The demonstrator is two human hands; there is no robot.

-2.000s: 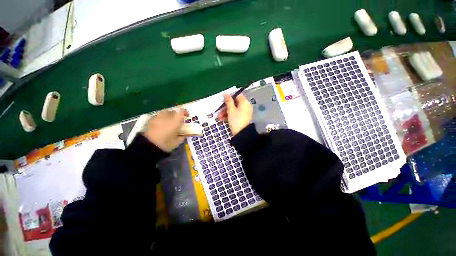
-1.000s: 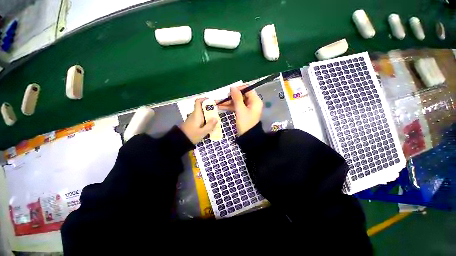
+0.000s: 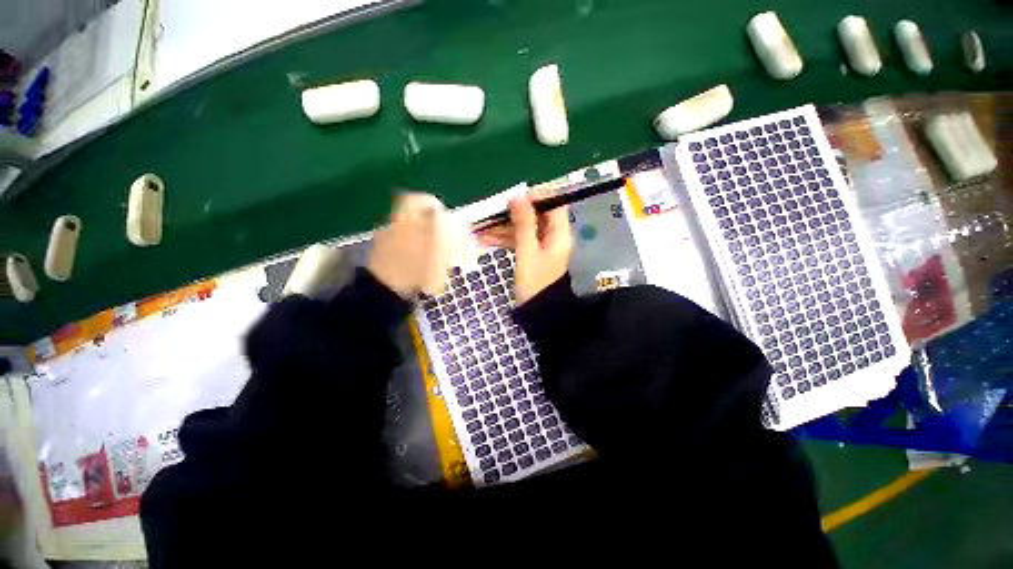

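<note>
My left hand [image 3: 409, 247] is blurred and curled around a cream plastic housing [image 3: 448, 245], over the top left of the label sheet; the housing is mostly hidden and its label cannot be seen. My right hand [image 3: 540, 242] is just right of it, holding dark tweezers [image 3: 583, 193] between thumb and fingers. Their tip points left, towards the housing. The label sheet in use [image 3: 500, 378] has a grid of dark labels and a blank strip at its top. Another cream housing [image 3: 314, 270] lies on the bench left of my left hand, partly covered by the sleeve.
Several cream housings, one of them here [image 3: 443, 102], lie spaced along the green belt [image 3: 256, 133]. A thick stack of spare label sheets [image 3: 794, 256] is at the right. Printed packaging [image 3: 167, 378] covers the left bench. Clear film [image 3: 944, 239] covers the right bench.
My left hand has moved slightly left from where it held the labelled housing upright, and now covers most of it. My right hand stays close with the tweezers. The nearby belt housings have shifted left.
</note>
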